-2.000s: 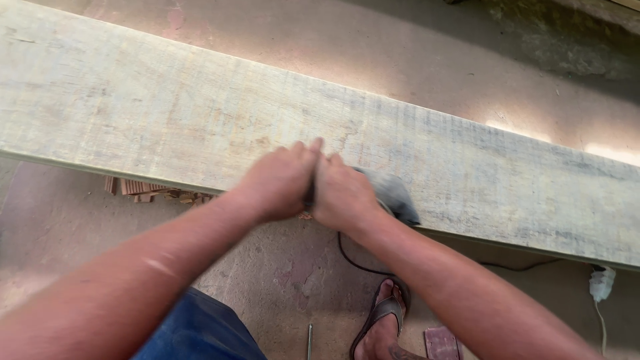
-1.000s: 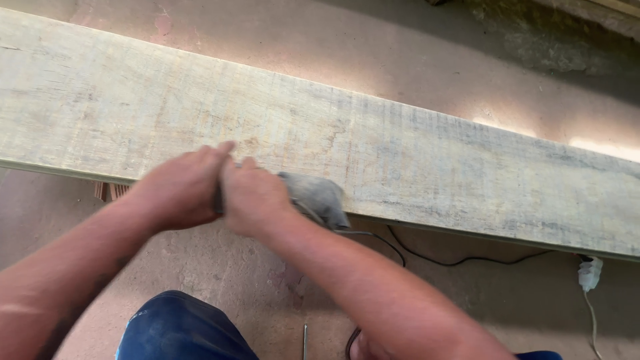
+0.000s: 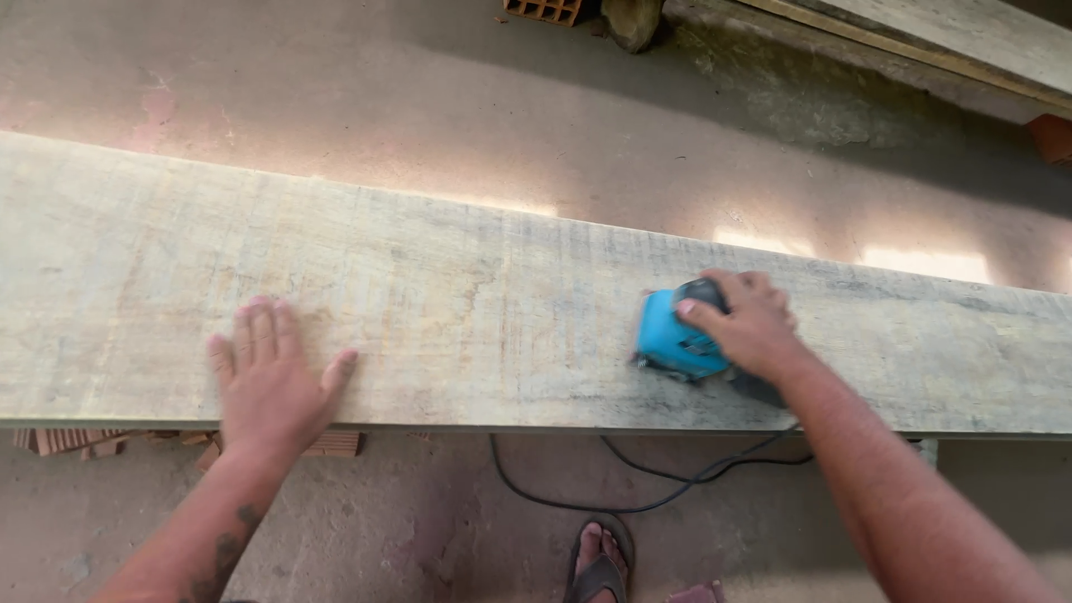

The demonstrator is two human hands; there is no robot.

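Observation:
A long, wide wooden plank point(image 3: 435, 310) with grey stains and saw marks runs across the view. My left hand point(image 3: 272, 385) rests palm down on it at the left, fingers spread, holding nothing. Right of the middle, my right hand point(image 3: 745, 322) grips the black top of a blue electric sander point(image 3: 678, 339), whose base is on the plank. A dark dust bag point(image 3: 758, 390) shows below my right wrist, partly hidden by the forearm. The black power cord point(image 3: 578, 507) loops below the plank's near edge.
Broken hollow bricks point(image 3: 71, 441) lie under the plank's near edge at the left. My sandalled foot point(image 3: 600, 557) stands on the concrete floor below. Across the floor are a hollow brick point(image 3: 544, 8), a log end point(image 3: 632, 21) and another board point(image 3: 946, 38) at the upper right.
Both hands were together at the plank's near edge. They are now apart: the left lies flat on the plank, and the right has moved rightward with the sander, whose blue body now shows.

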